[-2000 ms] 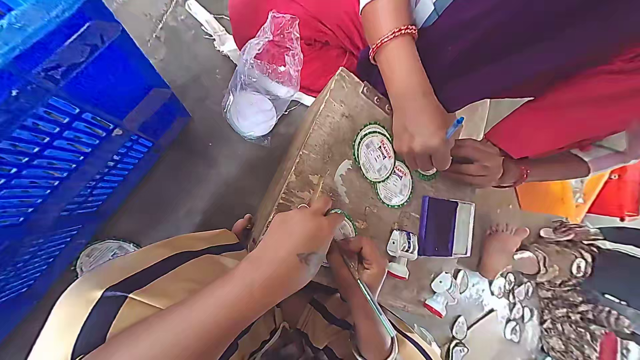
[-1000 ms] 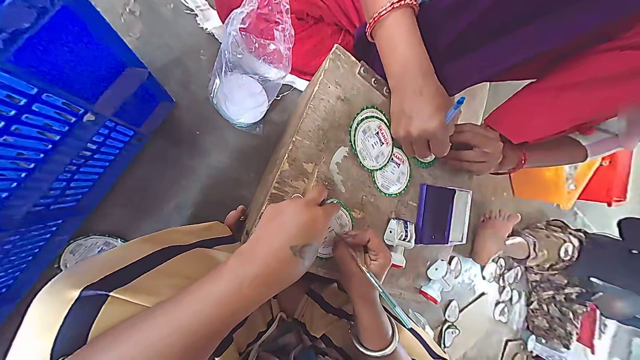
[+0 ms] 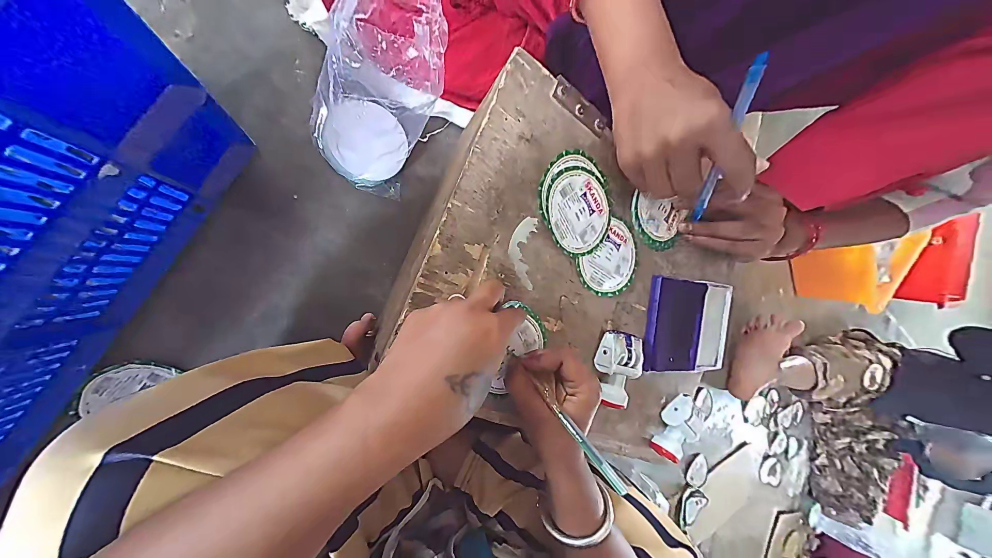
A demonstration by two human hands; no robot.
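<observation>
Low on the wooden board (image 3: 504, 194), my left hand (image 3: 449, 353) presses the edge of a round green-edged printed label (image 3: 527, 333). My right hand (image 3: 554, 391) is closed around a slim pale-green pen (image 3: 593, 453), its fingers at the same label; the pen's tip is hidden. Several more round labels (image 3: 577, 213) lie overlapping beyond my hands. To the right are a self-inking hand stamp (image 3: 618, 364) and an ink pad in an open purple case (image 3: 686, 324). Across the board, a co-worker's hand (image 3: 682, 132) holds a blue pen (image 3: 732, 132) over another label (image 3: 657, 218).
A blue plastic crate (image 3: 116, 155) stands at the left, and a clear plastic bag with white discs (image 3: 364, 139) lies on the floor. Another stamp (image 3: 674, 426), a person's foot (image 3: 763, 353) and orange and red bins (image 3: 860, 267) are at the right.
My hands stay at the label, with small finger movements. The co-worker's pen hand has shifted slightly and uncovers more of the label under it.
</observation>
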